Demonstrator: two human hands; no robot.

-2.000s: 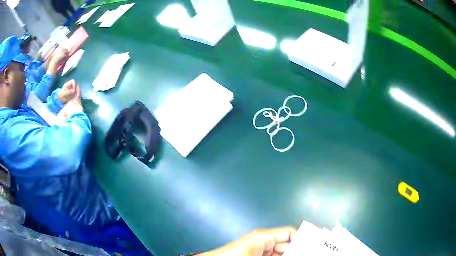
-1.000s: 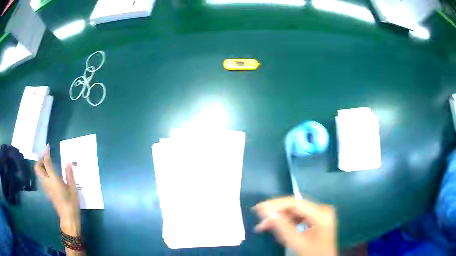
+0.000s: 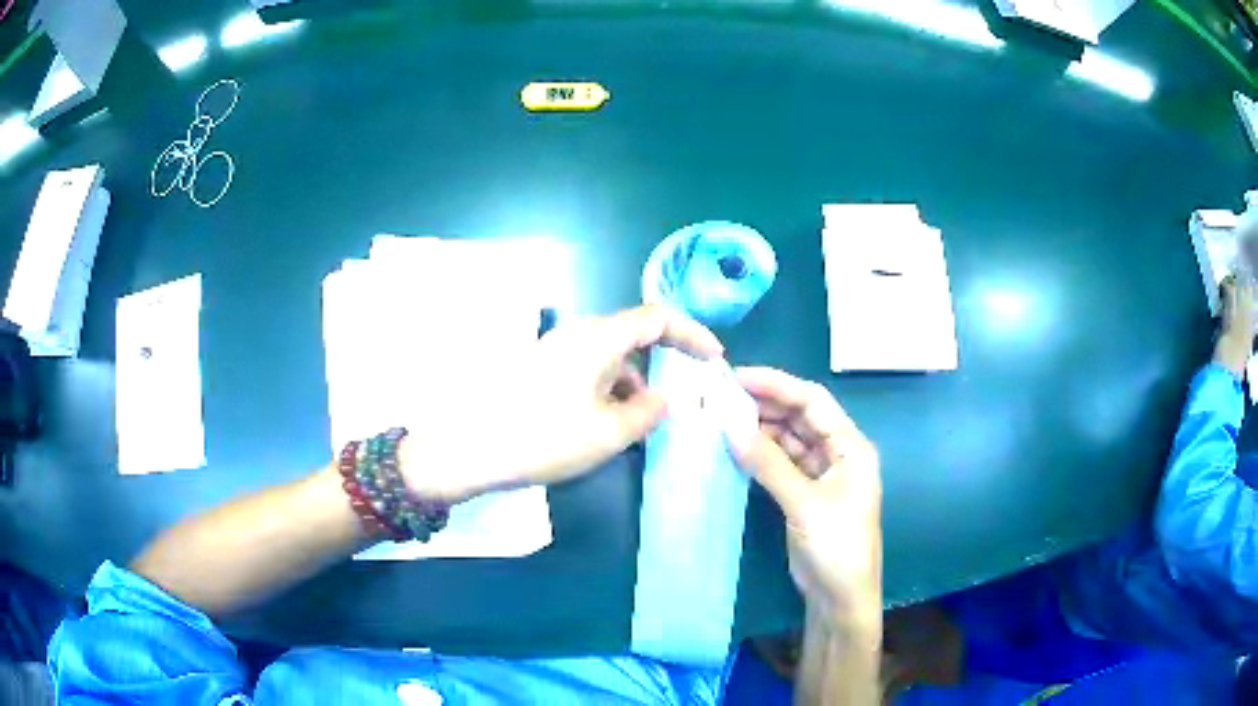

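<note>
A light-blue label roll (image 3: 713,269) lies on the table with its wide backing strip (image 3: 690,552) running down toward me. My right hand (image 3: 814,483) pinches the strip's right edge at mid-length. My left hand (image 3: 552,400) reaches over the white sheet stack (image 3: 442,276), fingertips at the strip's upper part beside the right fingertips. Whether it grips a label is too blurred to tell. A tiny dark mark shows between the hands. My left forearm and hand cover much of the stack.
A smaller white booklet stack (image 3: 890,297) lies right of the roll. A single booklet (image 3: 160,379) and a thick white pile (image 3: 58,262) lie left. Rubber bands (image 3: 193,159) and a yellow device (image 3: 563,95) lie farther back. Another person's arm (image 3: 1207,428) is at the right edge.
The view has swung right and down to the near tabletop. My left hand has moved from the single booklet to the strip, and my right hand now meets it there.
</note>
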